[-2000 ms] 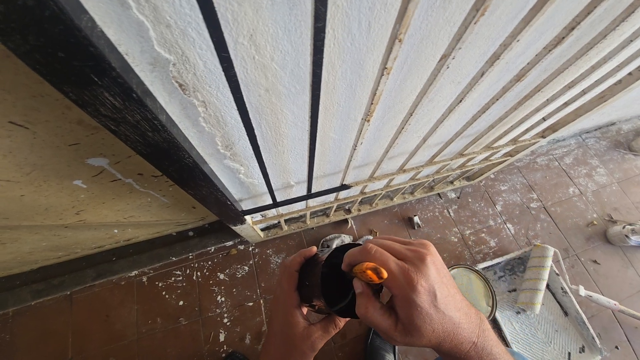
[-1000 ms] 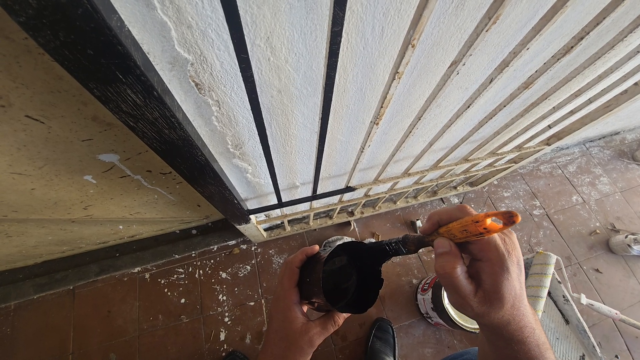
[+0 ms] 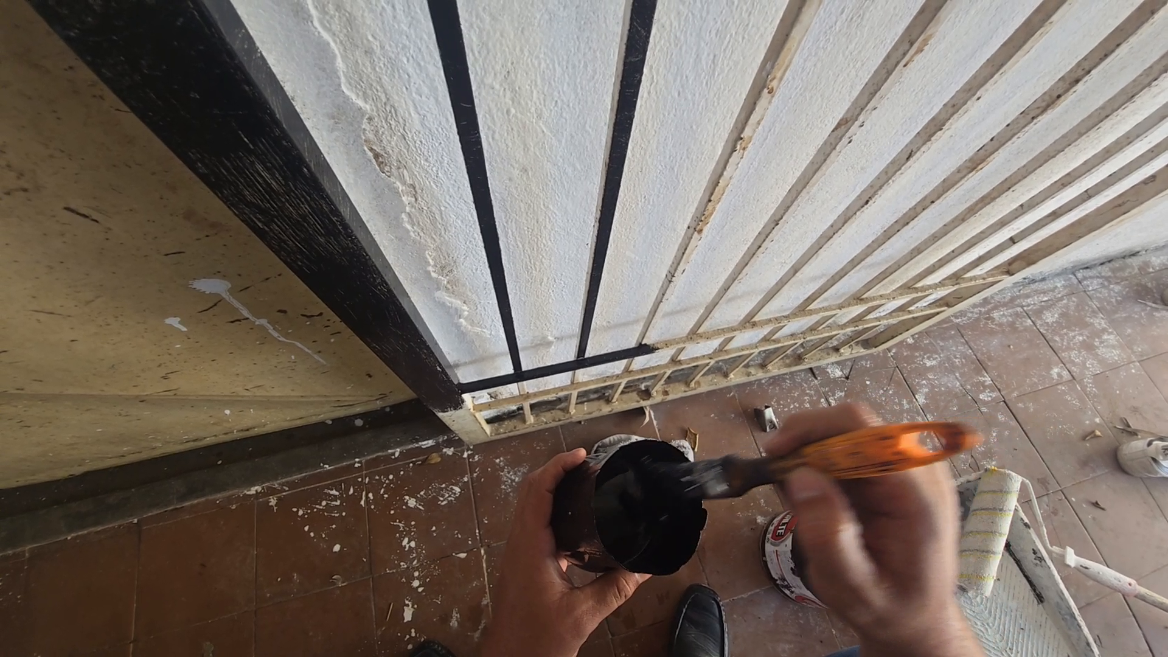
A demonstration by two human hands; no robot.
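My left hand [image 3: 557,566] grips a small round container [image 3: 584,520] whose inside is coated with black paint, its mouth tilted toward the right. My right hand [image 3: 849,529] is shut on the orange handle of a paintbrush [image 3: 849,453]; its dark, blurred bristles are at the container's mouth. Beyond both hands stands a metal grille gate. Two of its upright bars [image 3: 474,164] and the left part of a crossbar [image 3: 584,362] are black, while the other bars [image 3: 757,128] are cream with rusty spots. A wide black frame post [image 3: 301,210] slants along the gate's left side.
A labelled paint can [image 3: 785,561] stands on the paint-spattered tile floor [image 3: 310,529], partly behind my right hand. Right of it, a paint roller [image 3: 990,529] lies on a paint tray [image 3: 1058,584]. A black shoe [image 3: 701,620] shows at the bottom, and a whitish object [image 3: 1142,456] at the right edge.
Two seconds ago the brush was deep in the container, handle toward the camera. My right hand has moved right, and the brush now lies nearly level across the container's edge.
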